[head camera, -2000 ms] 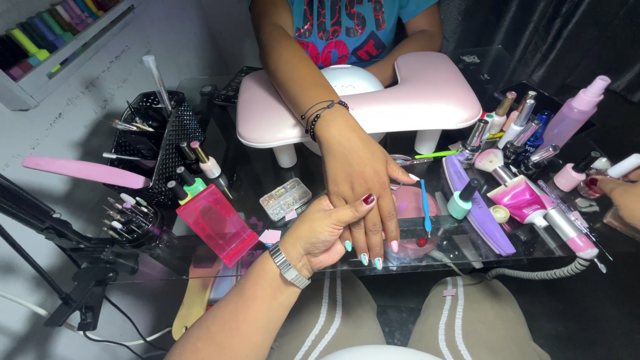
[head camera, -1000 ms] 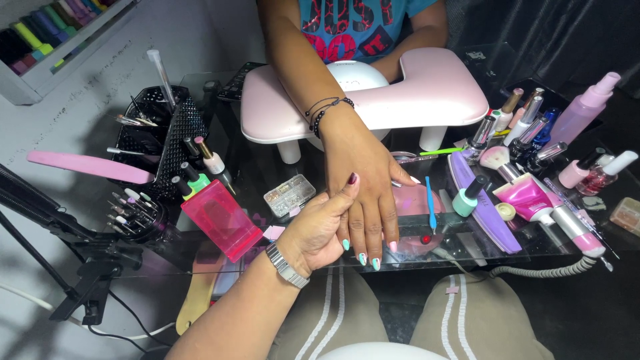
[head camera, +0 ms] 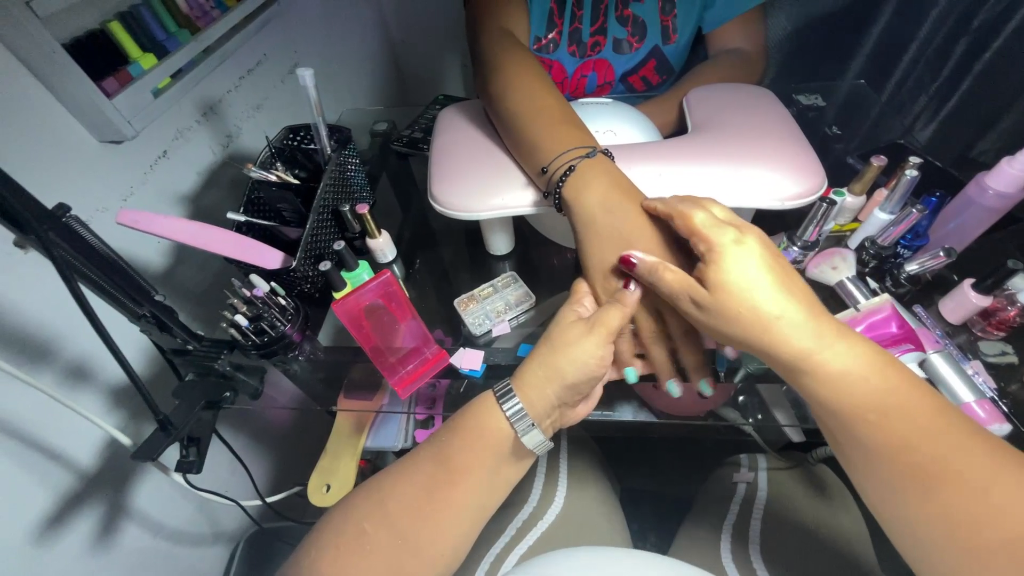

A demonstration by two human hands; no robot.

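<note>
My left hand [head camera: 572, 352], with a metal watch band at the wrist, holds the fingers of another person's hand [head camera: 612, 232] from the near left side. That hand lies palm down, with mint-green nails and a black beaded bracelet [head camera: 565, 182]; its forearm rests on a pink padded armrest [head camera: 720, 160]. My right hand [head camera: 724, 280] lies over the back and outer side of the same hand, thumb near my left thumb. Nothing else is visible in either of my hands. My right palm is hidden.
On the left stand a pink transparent holder [head camera: 392, 332], a rhinestone box [head camera: 494, 303], a pink nail file [head camera: 204, 238], a drill-bit stand [head camera: 260, 316] and a black studded organizer [head camera: 340, 192]. Polish bottles [head camera: 860, 188], a brush [head camera: 836, 268] and a pink tube [head camera: 888, 328] lie right. A lamp arm [head camera: 96, 280] rises left.
My right hand, at the right edge two seconds ago and out of view one second ago, has come onto the other person's hand. My left hand still holds that hand.
</note>
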